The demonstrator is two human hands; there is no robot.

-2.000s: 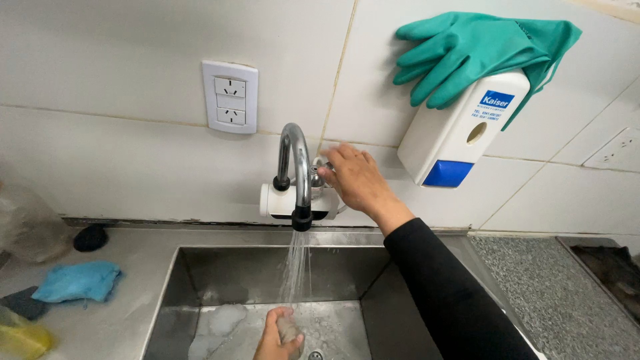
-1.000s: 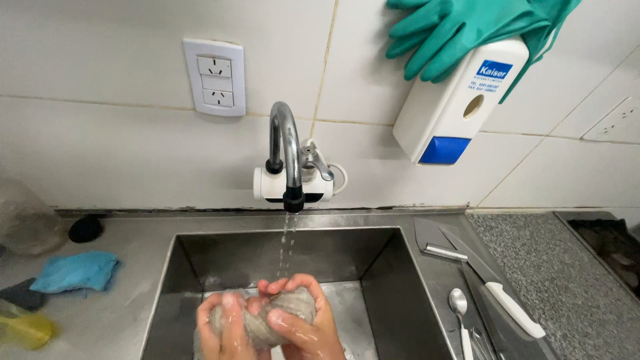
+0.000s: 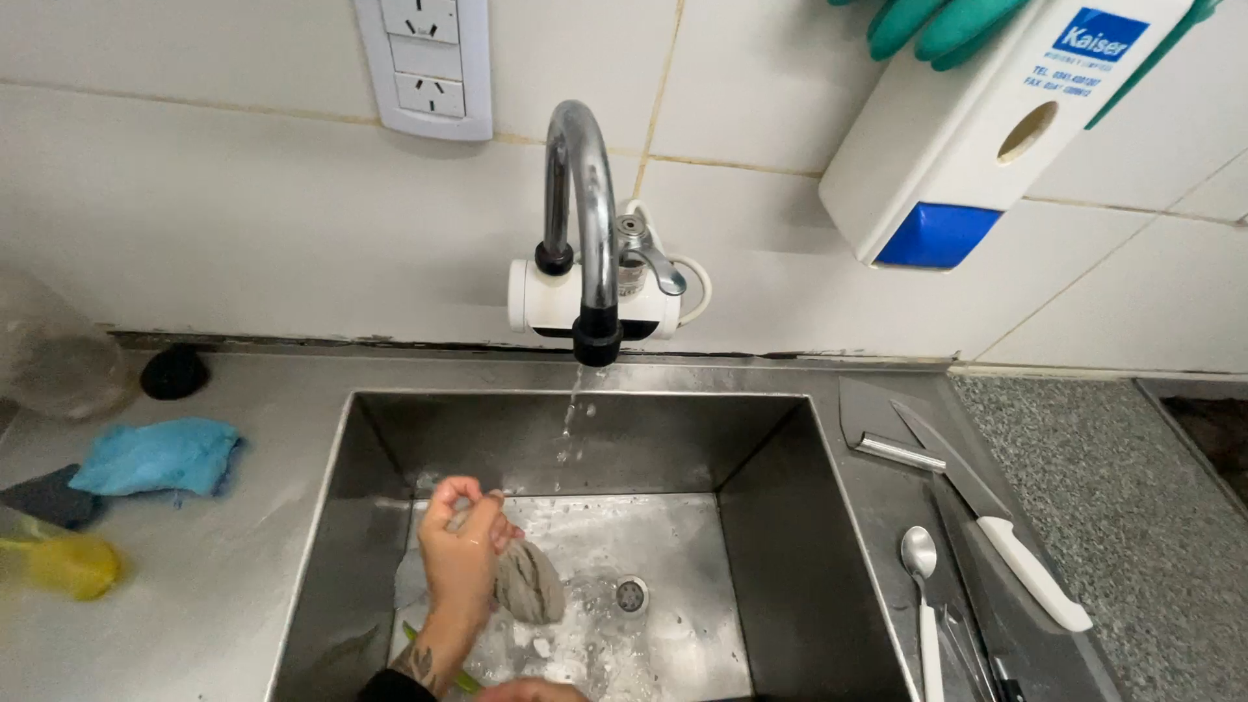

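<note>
My left hand (image 3: 460, 546) is raised over the left part of the steel sink (image 3: 780, 546), its fingers closed on a wet greyish cloth (image 3: 528, 583) that hangs in a bunch to the right of the hand. Only a strip of my right hand (image 3: 531, 690) shows at the bottom edge; its fingers are hidden, and whether it holds anything cannot be told. Broken drops of water fall from the black tip of the chrome tap (image 3: 597, 336), behind the cloth. A thin green item (image 3: 466, 681), partly hidden by my left wrist, lies low in the sink beside some suds.
A blue cloth (image 3: 161, 456), a black round item (image 3: 174, 372) and a yellow item (image 3: 73, 565) lie left of the sink. To the right are a scraper (image 3: 902, 451), a white-handled knife (image 3: 1033, 573) and a spoon (image 3: 918, 551). A white dispenser (image 3: 975, 146) hangs above.
My right hand was at the tap lever, then both hands were around the cloth under the tap. Now my right hand is at the bottom edge. The water has thinned from a stream to drops.
</note>
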